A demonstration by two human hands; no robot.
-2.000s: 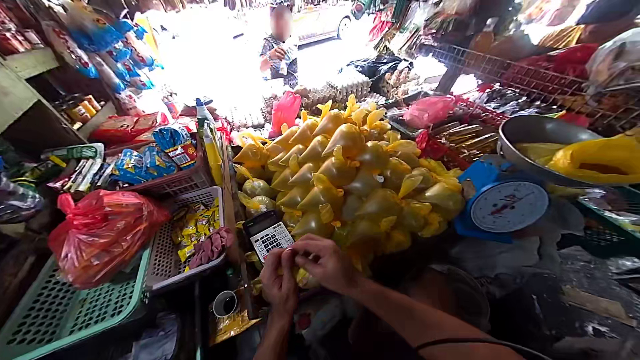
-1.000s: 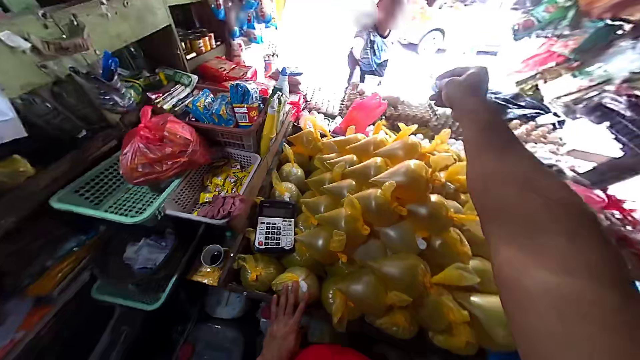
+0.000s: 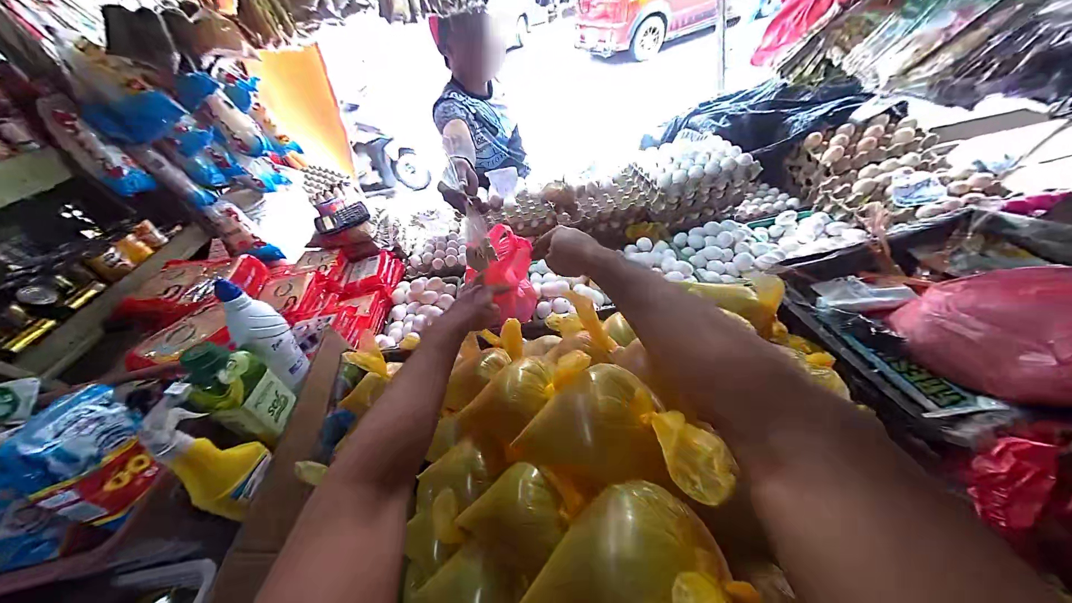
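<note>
Both arms stretch forward over a heap of knotted yellow plastic bags (image 3: 586, 419). My left hand (image 3: 476, 306) has curled fingers at the lower end of a narrow clear plastic bag (image 3: 477, 239), beside a pink plastic bag (image 3: 512, 272). My right hand (image 3: 569, 249) is bent into a loose fist just right of the pink bag, over the eggs; whether it holds something small does not show. Across the stall, a person's hand (image 3: 461, 186) is at the upper end of the clear bag.
White eggs (image 3: 712, 247) and stacked egg trays (image 3: 586, 197) line the front. To the left are red packs (image 3: 360, 289), a white bottle with a blue cap (image 3: 260, 331), a yellow bottle (image 3: 219, 477) and a cardboard edge (image 3: 285, 469). A large pink bag (image 3: 997, 335) lies right.
My left hand has moved forward from the near edge of the yellow bags to the pink bag. The view has shifted forward, and the person across the stall now reaches in.
</note>
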